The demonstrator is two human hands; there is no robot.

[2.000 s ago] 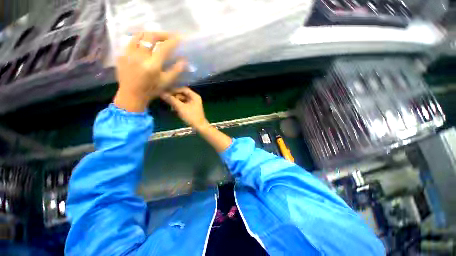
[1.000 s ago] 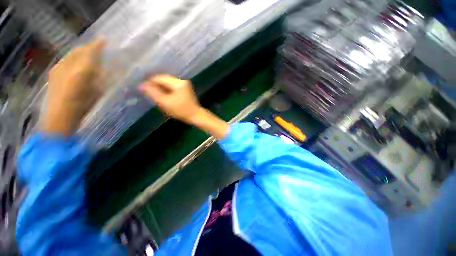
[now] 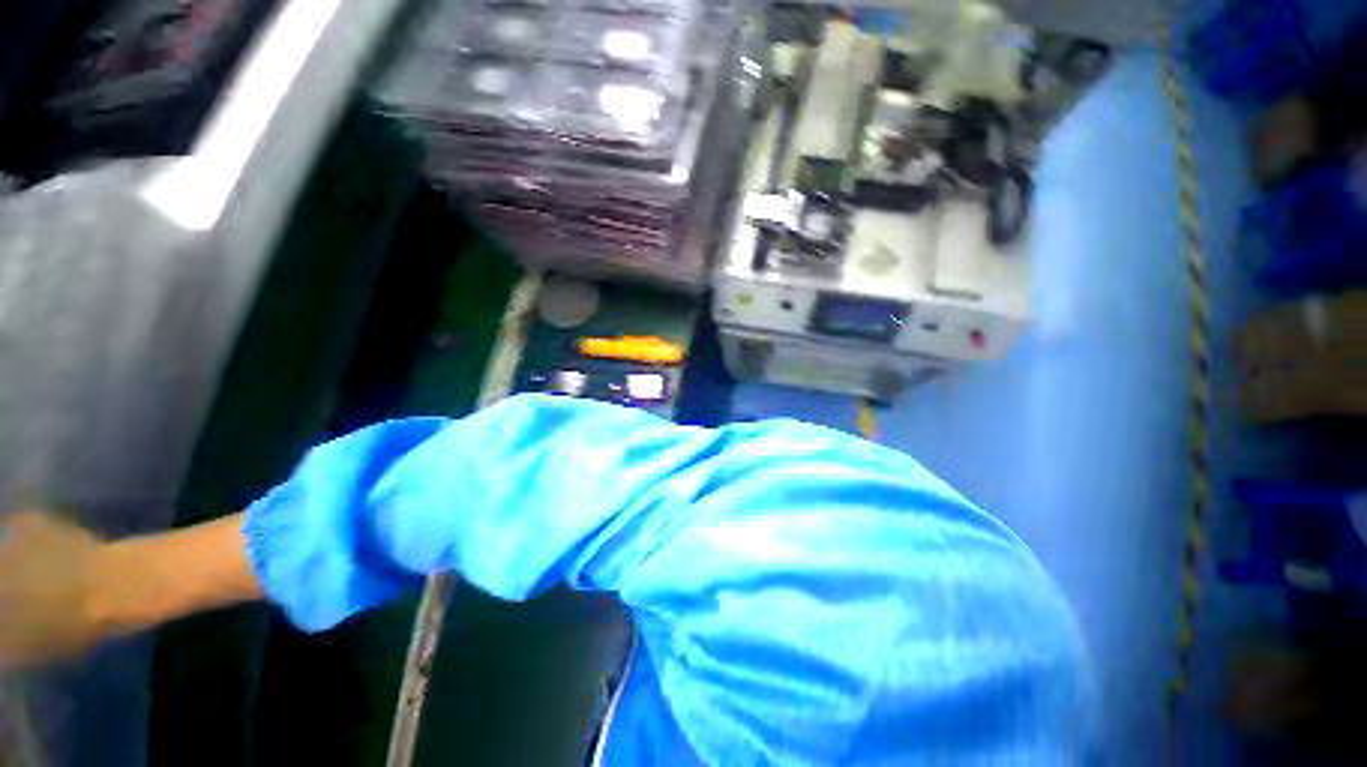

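Note:
My right hand [image 3: 48, 587] is at the left edge, blurred and partly cut off, at the end of a bare wrist and blue sleeve. It is over a greyish, blurred surface [image 3: 90, 345], and I cannot tell if it holds anything. My left hand is out of the picture. Away from the hand, an orange-yellow electric screwdriver [image 3: 631, 349] lies on the green bench beside two small dark phone units with pale centres [image 3: 642, 385].
A tall stack of clear trays [image 3: 577, 195] stands behind the screwdriver. A round pale disc [image 3: 568, 301] lies by its foot. The white benchtop machine [image 3: 870, 285] stands to the right. Farther right are the blue floor [image 3: 1102, 360], yellow-black tape [image 3: 1195, 322] and blue stools [image 3: 1297, 532].
The view has swung right, bringing the machine and floor to the middle and right. My left hand has left the picture. My right hand now shows at the left edge, its arm stretched out.

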